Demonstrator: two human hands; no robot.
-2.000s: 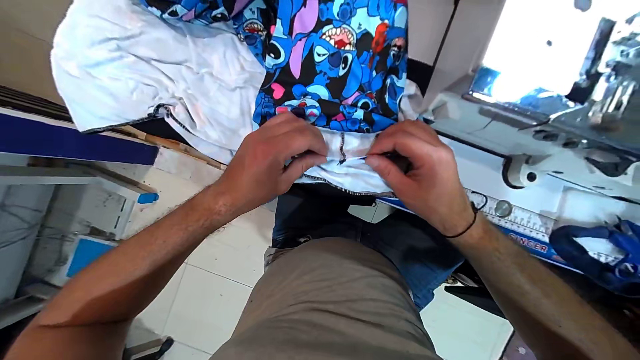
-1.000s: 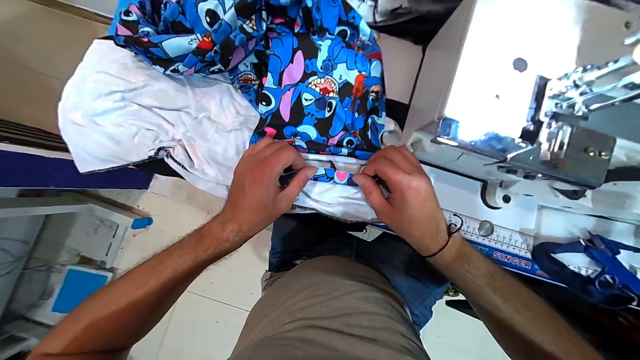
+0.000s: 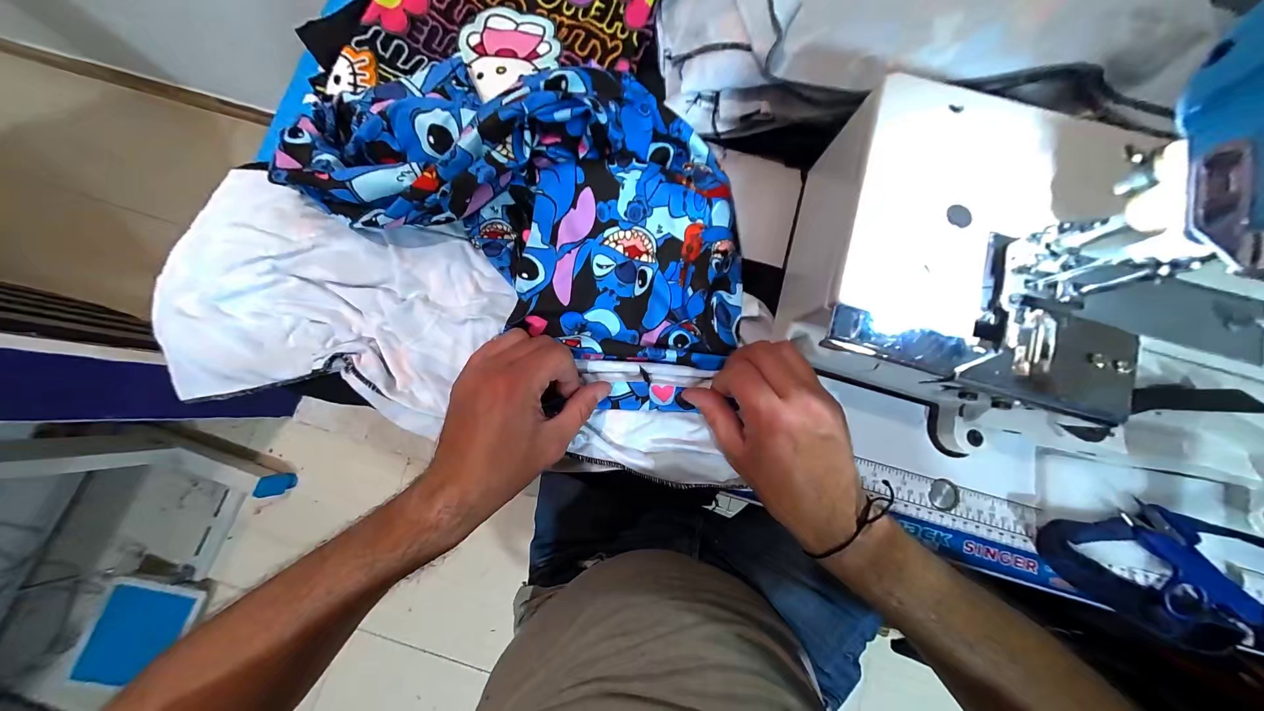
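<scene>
A blue cartoon-print fabric garment (image 3: pixel 632 247) with a white reverse side (image 3: pixel 336 286) lies spread at the table's front edge. My left hand (image 3: pixel 518 405) pinches its folded edge between thumb and fingers, left of a narrow printed strip (image 3: pixel 647 396). On the strip's right side, my right hand (image 3: pixel 780 425) pinches the same fold. White fabric with a dark overlocked edge hangs below the strip, over the table's edge. The undersides of both hands' fingers are hidden.
An overlock-type sewing machine (image 3: pixel 918 237) stands at the right. In front of it are a ruler strip (image 3: pixel 948 494) and blue-handled scissors (image 3: pixel 1136 563). Black printed fabric (image 3: pixel 395 39) lies at the back left, white fabric (image 3: pixel 889 39) behind the machine.
The white edge between my hands has been folded, and a printed strip with a pink heart shows there instead of plain white. Both hands remain on the fabric.
</scene>
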